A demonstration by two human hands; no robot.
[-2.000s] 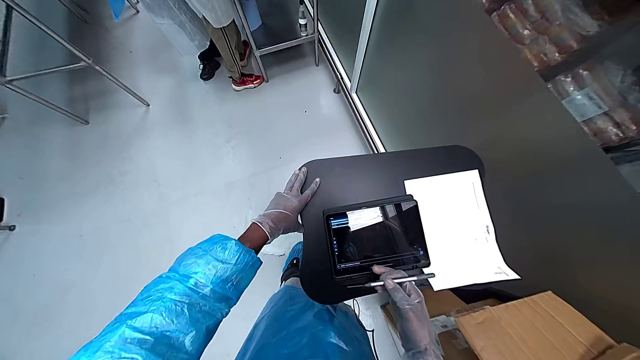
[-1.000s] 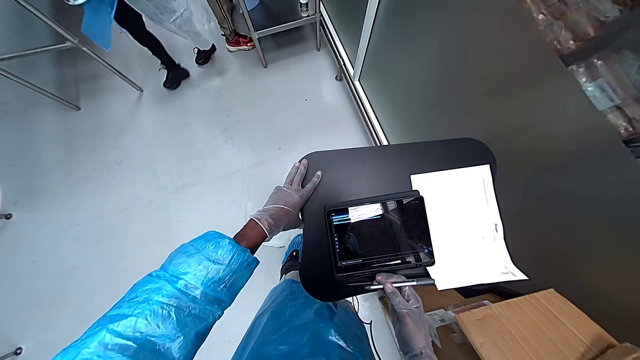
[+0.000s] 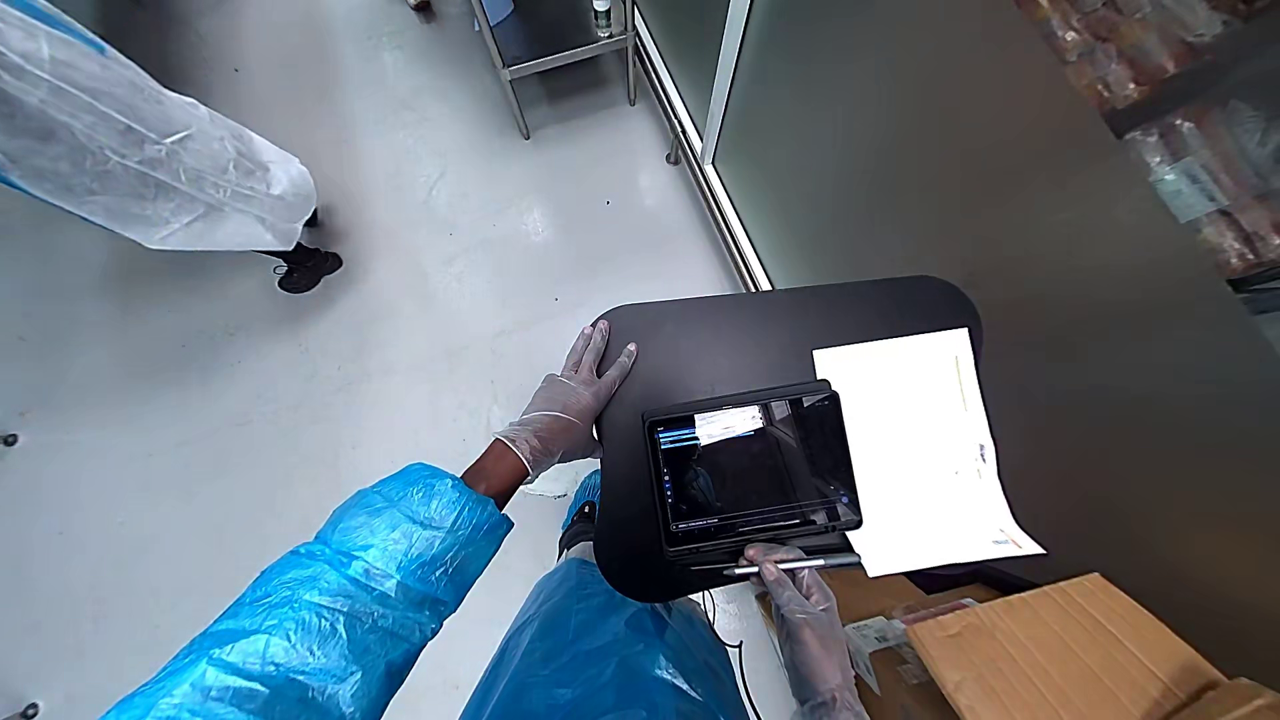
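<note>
My left hand (image 3: 572,405), in a clear glove, lies with its fingers spread on the left edge of a small black tabletop (image 3: 720,345) and holds nothing. At the near edge, my right hand (image 3: 795,600), also gloved, grips a slim silver stylus or pen (image 3: 815,564) just below a tablet (image 3: 755,465) in a black case. The tablet's screen is lit, mostly dark with a white panel. To its right a white paper sheet (image 3: 905,440) with faint print overhangs the tabletop's edge.
Open cardboard boxes (image 3: 1070,650) stand below right, against a grey wall panel (image 3: 900,150). Packaged goods (image 3: 1190,190) fill shelves at upper right. A metal cart (image 3: 570,52) holds a bottle. At upper left is a person in a translucent apron (image 3: 150,150).
A person in a translucent apron and black shoes now shows larger at the left. The red shoes by the cart have left the view. My hands keep their places at the tabletop.
</note>
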